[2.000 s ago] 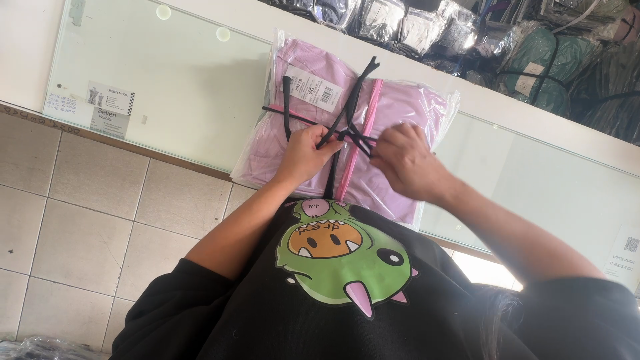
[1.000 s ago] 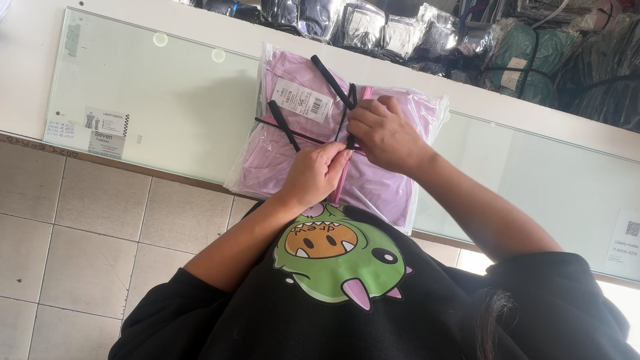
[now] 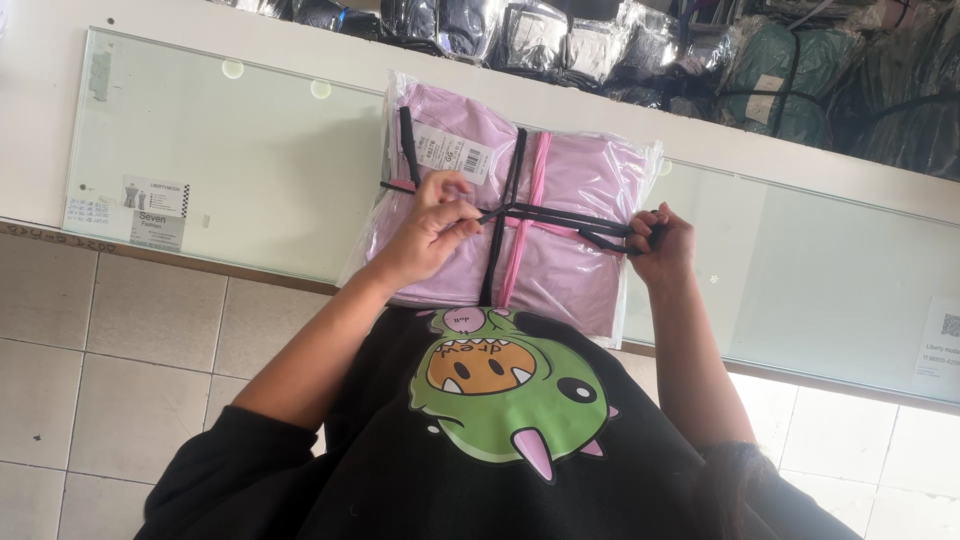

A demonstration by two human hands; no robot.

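Note:
A bundle of pink folded clothing in clear plastic lies on the counter, crossed by black fabric strips and pink strips. My left hand is over the left half of the bundle and pinches a black strip near the crossing. At the bundle's right edge, my right hand is closed around black strips pulled out taut from the crossing. A loose black strip end lies at the upper left, beside a white label with a barcode.
The bundle rests on a white counter with a glass top. Along the back are several plastic-wrapped clothing bundles, including a green one tied with black strips. Printed papers sit at the left; tiled floor lies below.
My right hand has moved right, from the middle of the bundle to its right edge, drawing black strips along. My hands, close together a second ago, are now apart.

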